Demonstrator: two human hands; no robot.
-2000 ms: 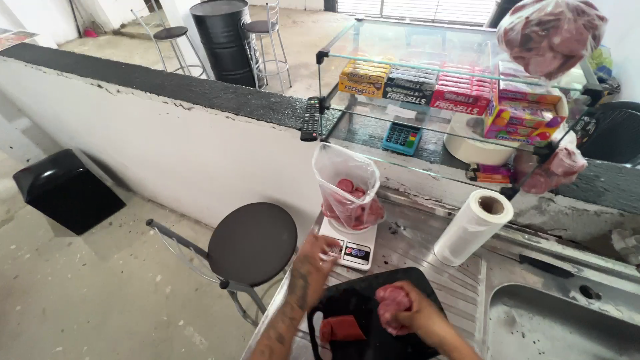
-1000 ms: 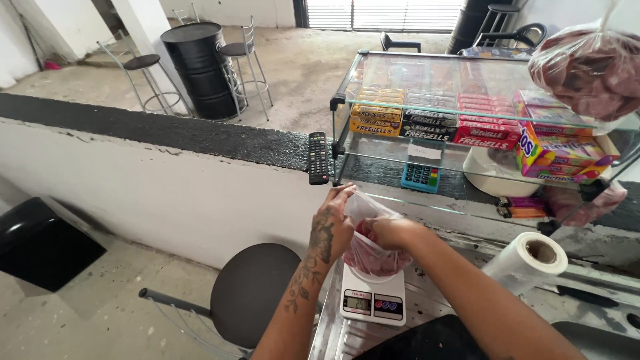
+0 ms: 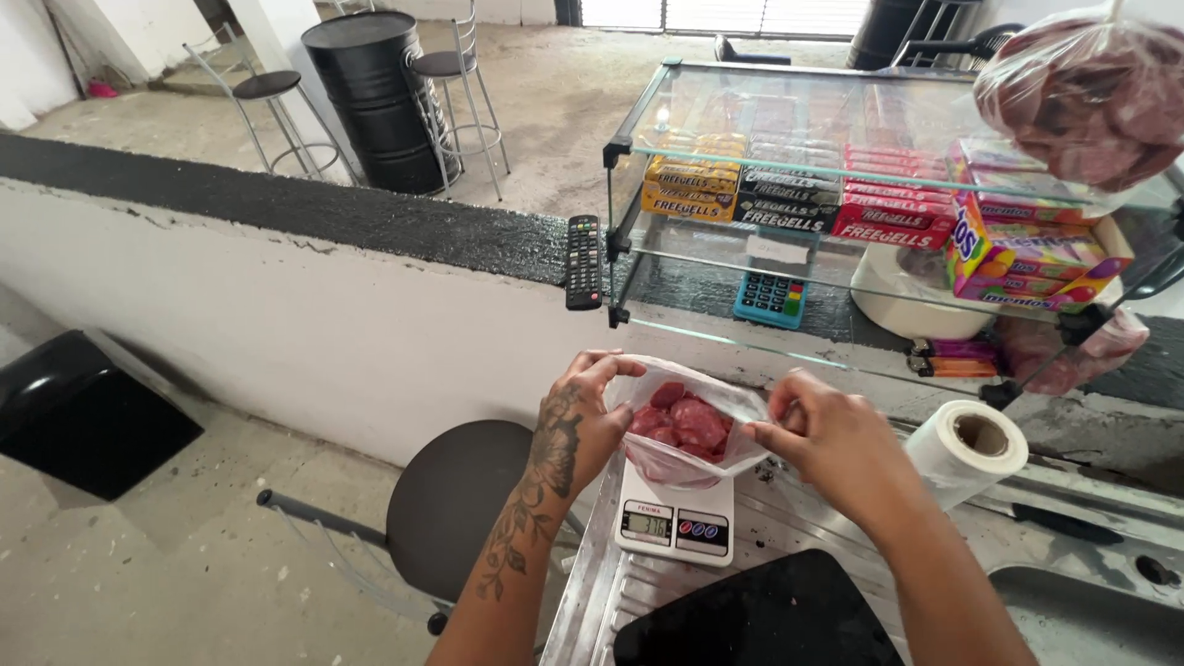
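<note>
A clear plastic bag (image 3: 680, 467) of sliced red sausage or meat (image 3: 689, 424) stands with its mouth spread on a white digital kitchen scale (image 3: 675, 523). My left hand (image 3: 583, 416) grips the left side of the bag's rim between thumb and fingers. On the opposite side, my right hand (image 3: 828, 444) pinches the rim. Below the scale lies a black cutting board (image 3: 763, 615), partly cut off by the frame. A roll of clear plastic bags (image 3: 967, 453) is just right of my right hand.
A glass display case (image 3: 786, 111) with candy stands behind, and a bag of meat (image 3: 1091, 102) hangs at upper right. A remote control (image 3: 584, 264) lies on the black ledge. The knife (image 3: 1064, 523) is near the sink (image 3: 1091, 601); a stool (image 3: 458, 509) stands left.
Two seconds ago my right hand held meat above the board. One second ago it was in the bag; now it is at the right rim. The meat piece seen earlier on the board no longer shows.
</note>
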